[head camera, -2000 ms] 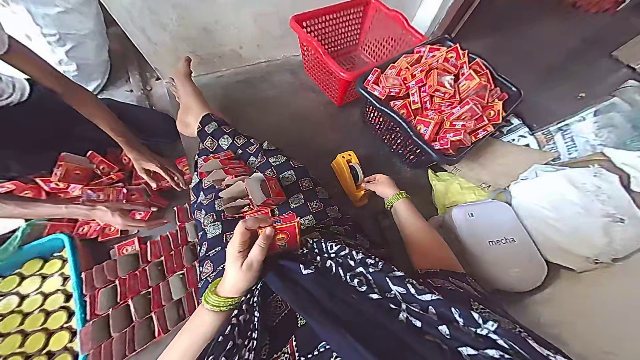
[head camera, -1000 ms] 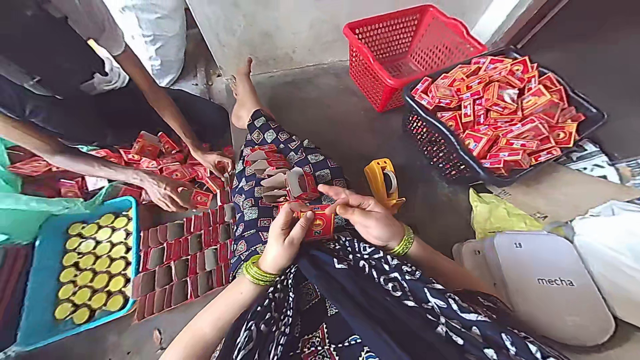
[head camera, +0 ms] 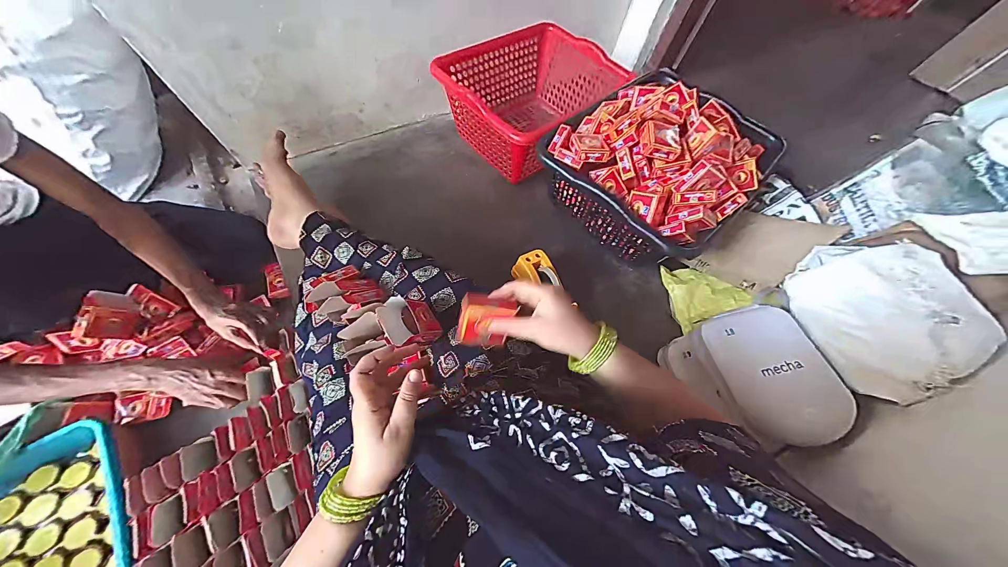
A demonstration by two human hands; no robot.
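My right hand (head camera: pixel 543 319) holds a small red printed carton (head camera: pixel 484 317), blurred, above my lap. My left hand (head camera: pixel 386 402) is at the near end of a row of open-flapped red cartons (head camera: pixel 350 303) lying on my thigh; its fingers touch or overlap the nearest ones, and whether it grips one cannot be told. Behind my right hand a yellow tape dispenser (head camera: pixel 535 266) stands on the floor, partly hidden. A black plastic basket (head camera: pixel 602 224) at the upper right is heaped with closed red cartons (head camera: pixel 661 142).
A red basket (head camera: pixel 492 142) stands by the wall. At left, another person's hands (head camera: pixel 197 382) are among loose red cartons (head camera: pixel 106 319), near rows of open cartons (head camera: pixel 224 480) and a blue tray (head camera: pixel 118 488) of round yellow-topped items. A mecha-marked scale (head camera: pixel 776 374) and white bag (head camera: pixel 894 319) lie right.
My hands, together at one carton a second ago, are now apart, with a carton in my right hand. Two seconds ago my right hand was at the yellow dispenser.
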